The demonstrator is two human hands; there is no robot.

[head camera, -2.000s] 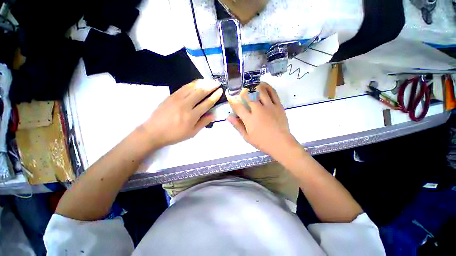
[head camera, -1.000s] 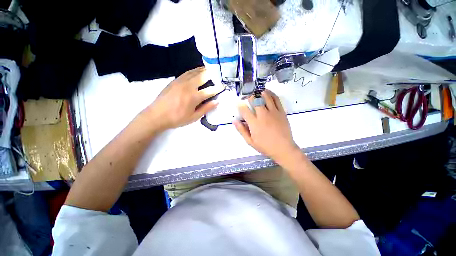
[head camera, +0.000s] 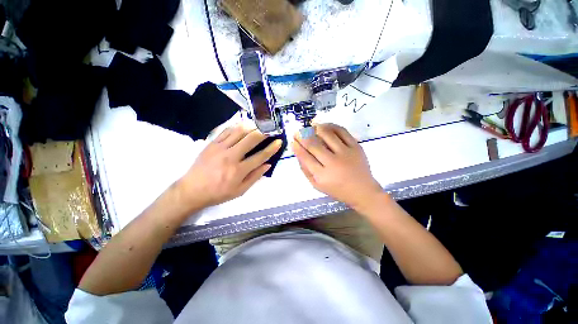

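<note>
A small black fabric piece (head camera: 274, 154) lies at the needle area, mostly hidden under my left hand (head camera: 222, 166), whose fingers press on it. My right hand (head camera: 336, 163) is just right of the presser foot (head camera: 305, 115), fingers bent and fingertips close together near the foot; whether they hold any fabric cannot be told. The long rounded metal-edged part (head camera: 258, 92) stands just left of the foot, above my left fingertips. The white sewing machine head (head camera: 342, 38) is above both hands. A chain of black cut pieces (head camera: 184, 112) lies left of the machine.
A black fabric heap (head camera: 63, 63) is at far left, above a plastic-wrapped brown package (head camera: 63, 205). A brown block (head camera: 269, 24) sits on the machine. A black strip (head camera: 453, 47) hangs right of it. A tan bar (head camera: 416, 106), snips (head camera: 485, 124), red-handled scissors (head camera: 526, 123) and an orange-handled tool (head camera: 572, 114) are right.
The black piece by my left hand has changed position and now shows between the hands, below the foot. My left hand has moved down and slightly left. The view has shifted.
</note>
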